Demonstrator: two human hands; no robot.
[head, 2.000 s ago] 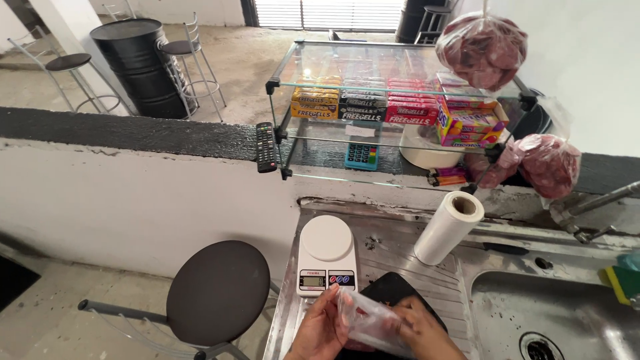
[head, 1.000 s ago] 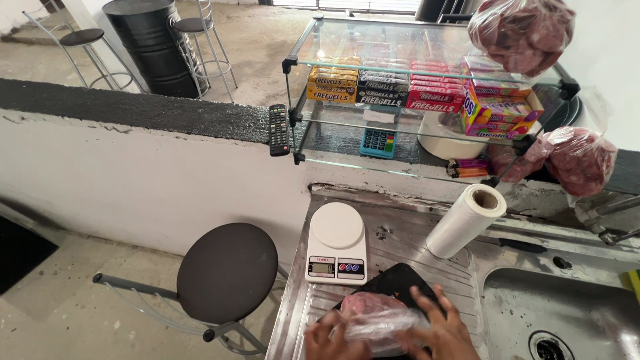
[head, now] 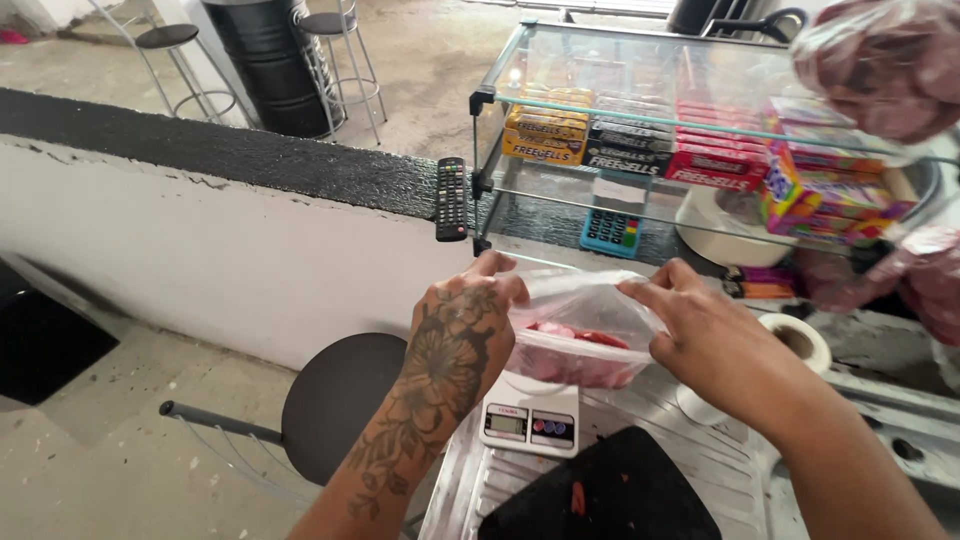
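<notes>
A clear plastic bag with red sliced meat (head: 581, 360) inside is stretched between my hands, its mouth spread wide. My left hand (head: 469, 330) grips the left side of the rim, and my right hand (head: 690, 322) pinches the right side. Behind and below the bag is a white digital kitchen scale (head: 529, 427); the bag hides most of its round platform, so contact cannot be told. Nearer to me, a black cutting board (head: 604, 495) with small meat scraps lies on the ribbed steel drainboard (head: 495, 487).
A roll of plastic bags (head: 795, 341) stands behind my right hand. Beyond is a glass display case (head: 630, 112) with candy packs, beside a remote control (head: 451, 199) on the black ledge. Bagged meat (head: 885, 67) hangs at upper right; a round stool (head: 345, 405) stands at left.
Both hands have risen from the cutting board with the bag of meat, which is now held up in front of the scale. The board lies uncovered, with scraps on it.
</notes>
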